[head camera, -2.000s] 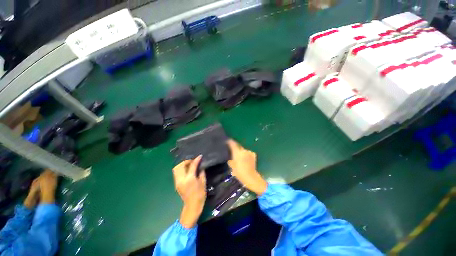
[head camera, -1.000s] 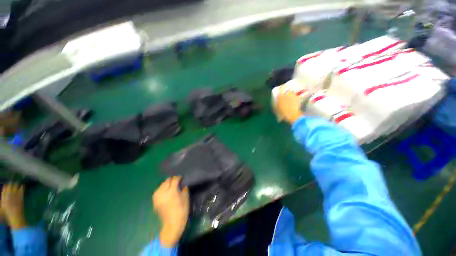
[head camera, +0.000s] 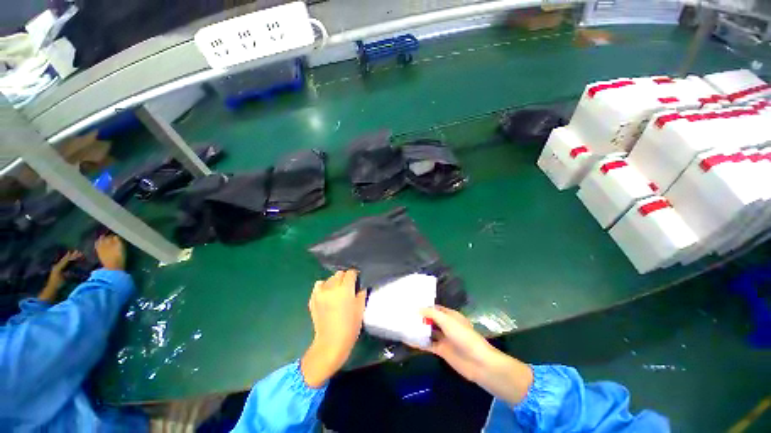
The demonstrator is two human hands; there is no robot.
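Observation:
A white product box (head camera: 401, 309) with a red mark at its right end is at the bench's near edge, over a flat black plastic bag (head camera: 379, 247). My right hand (head camera: 456, 339) grips the box's right end. My left hand (head camera: 336, 311) is at the box's left end, its fingers on the black bag's edge. How far the box is inside the bag is hard to tell. Other white boxes with red bands (head camera: 719, 182) are piled at the right.
Packed black bags (head camera: 296, 183) lie in a row across the green bench (head camera: 254, 296). A metal post (head camera: 93, 199) stands at the left, with another worker's hands (head camera: 110, 252) beyond it. A white power strip (head camera: 255, 35) is on the shelf edge. Shiny clear scraps lie at the left.
My right hand has come back from the box pile with a white box, now over the black bag. My left hand is now beside the box. The view has shifted.

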